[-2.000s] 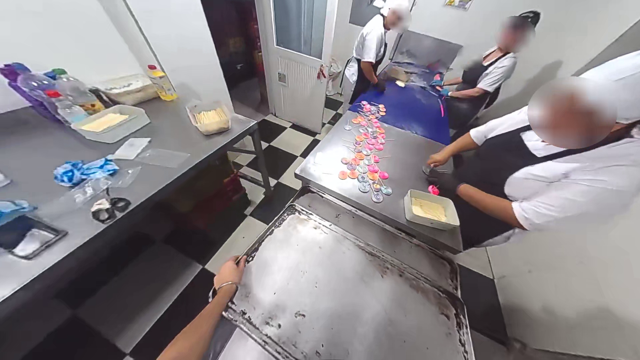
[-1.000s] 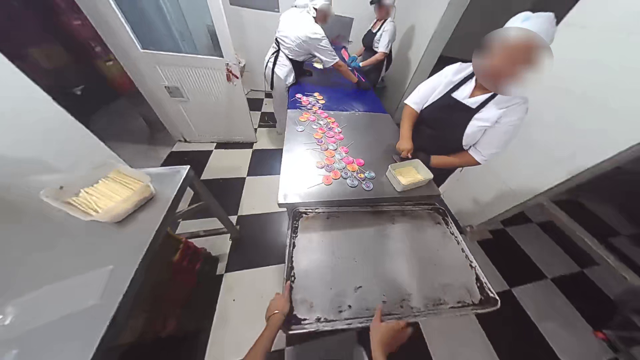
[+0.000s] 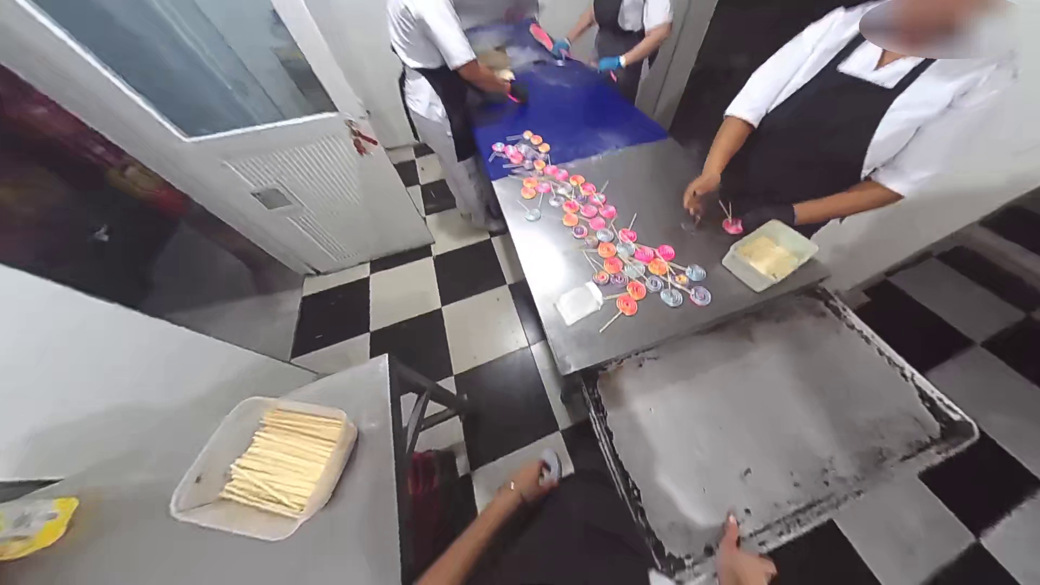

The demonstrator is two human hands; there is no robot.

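Note:
My left hand [image 3: 528,483] is off the tray's left side, above the floor, with its fingers closed on a small round greyish object [image 3: 551,464] that I cannot identify. At the near rim of a worn metal baking tray [image 3: 780,422] is my right hand [image 3: 741,559], thumb on the rim and fingers partly cut off by the frame. Beyond the tray, many spiral lollipops [image 3: 611,250] in pink, orange, purple and pale blue lie in a long band on the steel table [image 3: 536,244]. A small white translucent container or packet [image 3: 578,303] lies by the table's left edge.
A plastic tub of pale sticks [image 3: 280,463] and a yellow packet [image 3: 36,526] lie on the left counter [image 3: 357,487]. At the table's right, a co-worker's hand is near a tub [image 3: 768,256]. Two more people work at the blue mat [image 3: 569,114]. A door [image 3: 268,162] stands left.
My left hand has come off the tray's rim and now holds a small round object. The white container or packet has appeared on the table. The view has turned left and down.

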